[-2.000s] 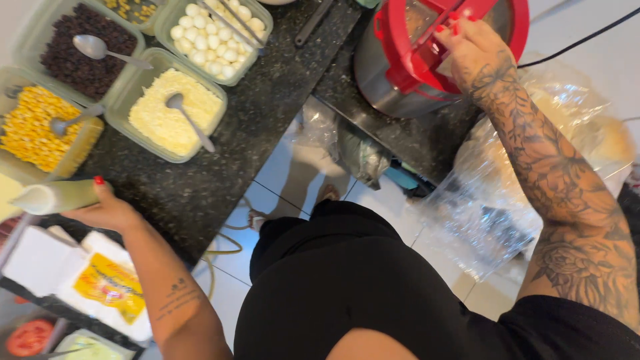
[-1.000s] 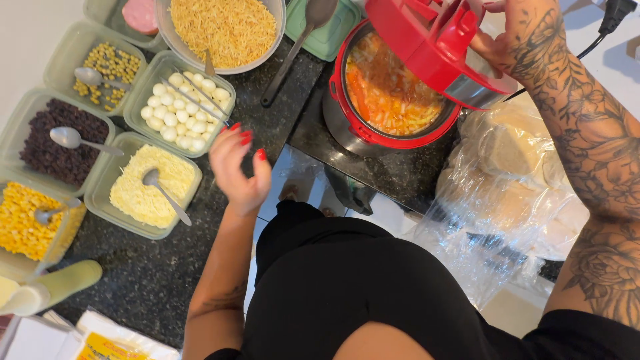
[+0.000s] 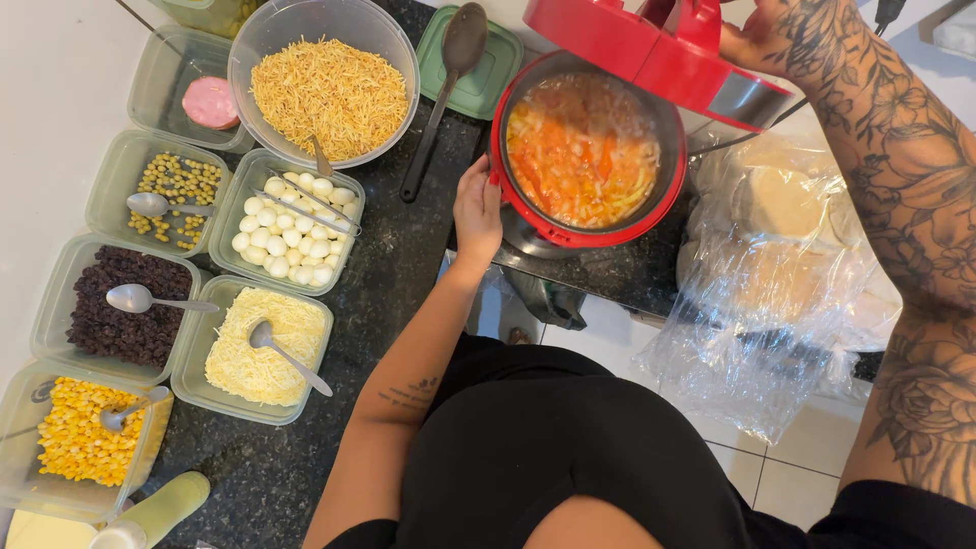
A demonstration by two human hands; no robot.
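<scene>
My left hand (image 3: 480,210) rests against the left rim of a red and steel electric pot (image 3: 587,152), its fingers on the outer edge. Inside is an orange stew (image 3: 579,160) with pale strips and liquid. My right hand (image 3: 743,42), partly cut off by the top edge, is at the red lid (image 3: 648,46), which is tilted up over the far side of the pot; its fingers are mostly hidden behind the lid. Left of the pot, a black slotted-looking spoon (image 3: 450,84) lies partly on a green plastic lid (image 3: 476,65).
Shoestring potatoes fill a round bowl (image 3: 408,69). Plastic containers hold quail eggs (image 3: 286,236), shredded cheese (image 3: 267,343), peas (image 3: 171,183), raisins (image 3: 130,290), corn (image 3: 91,427) and pink meat (image 3: 210,103). A squeeze bottle (image 3: 171,503) lies at the lower left. Bagged bread (image 3: 785,221) is right of the pot.
The red lid, closed over the pot two seconds ago, is raised. My left hand was at the squeeze bottle, then in the air over the counter, and is now at the pot's rim.
</scene>
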